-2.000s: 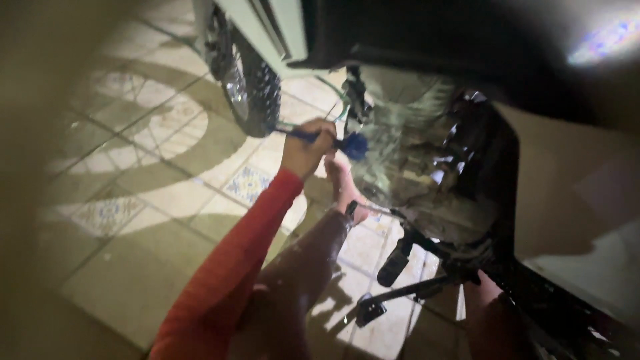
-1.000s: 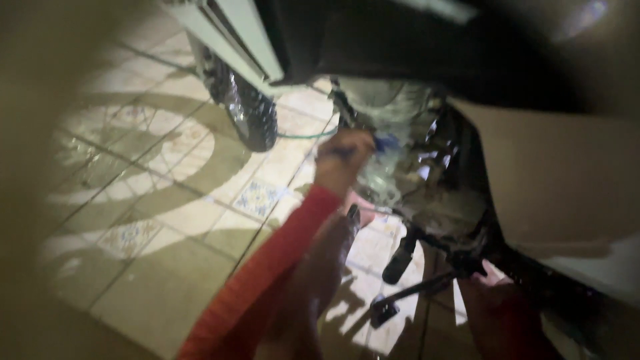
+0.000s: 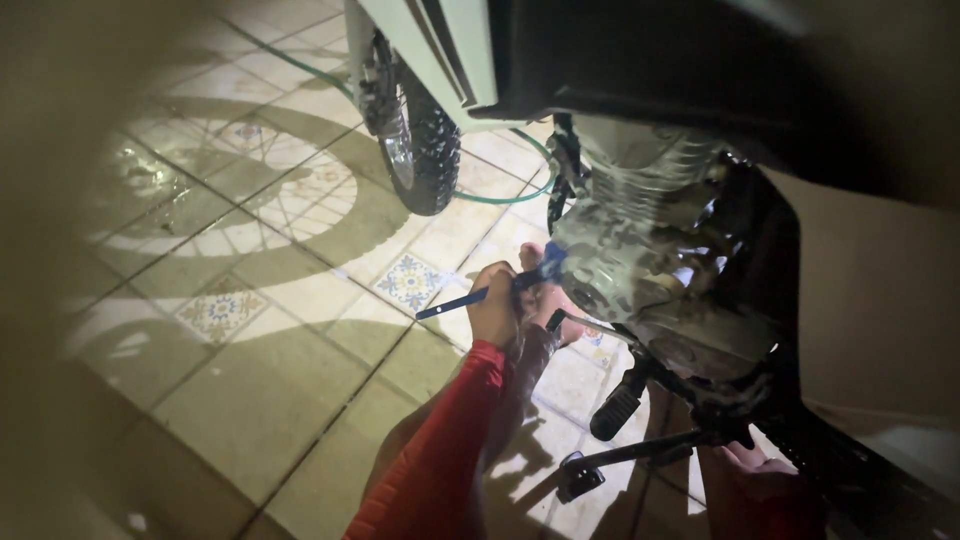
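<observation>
My left hand (image 3: 495, 304), in a red sleeve, is closed around the handle of a blue brush (image 3: 450, 304). The brush's bristles (image 3: 553, 261) are against the lower front of a motorcycle engine (image 3: 637, 217), which is wet and has pale foam on it. A bare foot (image 3: 559, 311) is just behind the hand, near the gear lever (image 3: 592, 321). At the lower right, my right hand (image 3: 757, 459) is beside the motorcycle's dark lower frame (image 3: 847, 450); its fingers are partly hidden, and whether it grips anything does not show.
The front wheel (image 3: 427, 150) stands ahead on wet floor tiles (image 3: 300, 382). A green hose (image 3: 502, 200) curves behind it. A rubber footpeg (image 3: 619, 405) and the side stand (image 3: 637, 452) stick out below the engine. Dark bodywork (image 3: 660, 82) overhangs the engine.
My left hand and the brush have moved down along the engine from their place one second ago. My right hand stays near the lower frame.
</observation>
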